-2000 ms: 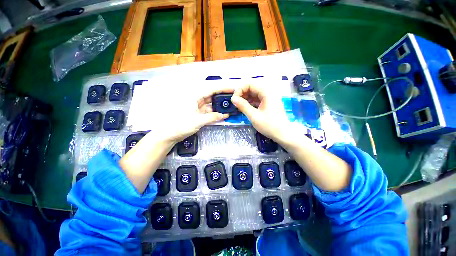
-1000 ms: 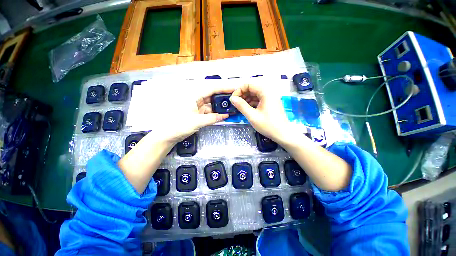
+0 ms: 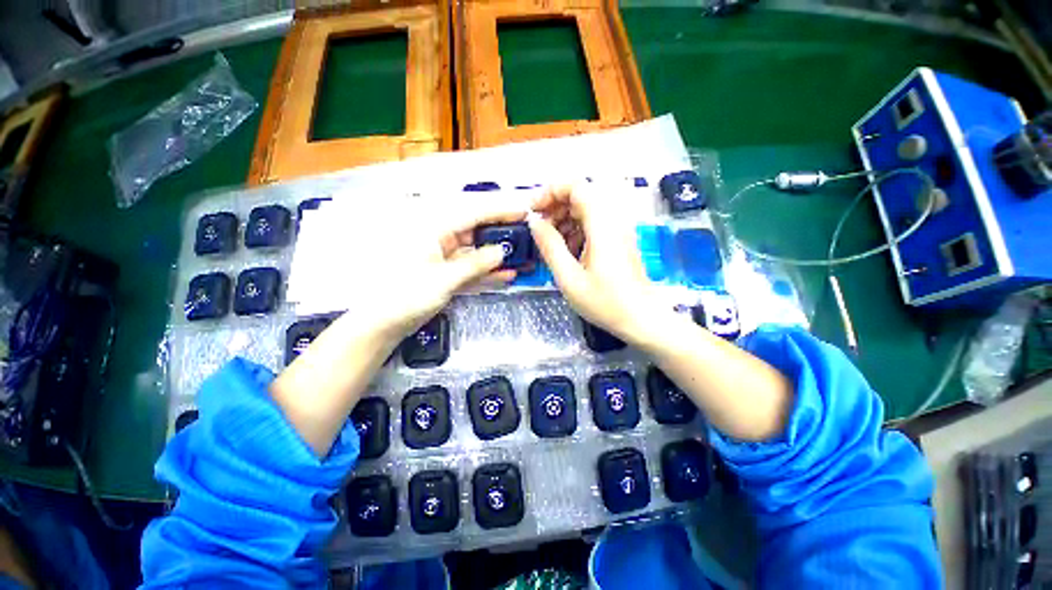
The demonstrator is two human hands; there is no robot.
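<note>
A black device housing (image 3: 504, 244) is held over the white sheets, pale mark facing up. My left hand (image 3: 444, 267) grips it from the left, with the thumb at its lower edge. My right hand (image 3: 577, 259) is at its right edge, thumb and fingertips raised; whether they touch the housing is unclear. A bright blue film piece (image 3: 533, 275) shows just below the housing. White liner sheets (image 3: 369, 248) lie across the clear blister tray (image 3: 554, 478), which holds rows of like housings.
Two orange-brown wooden frames (image 3: 277, 127) lie behind the tray. Blue film (image 3: 697, 256) lies on its right side. A blue control box (image 3: 948, 190), cable and thin stick (image 3: 842, 311) are at right. A crumpled plastic bag (image 3: 185, 129) is upper left; another tray (image 3: 1001, 519) is lower right.
The view has shifted slightly. My right thumb and fingers have come up off the housing's face to its upper right, while my left thumb has moved onto its lower edge.
</note>
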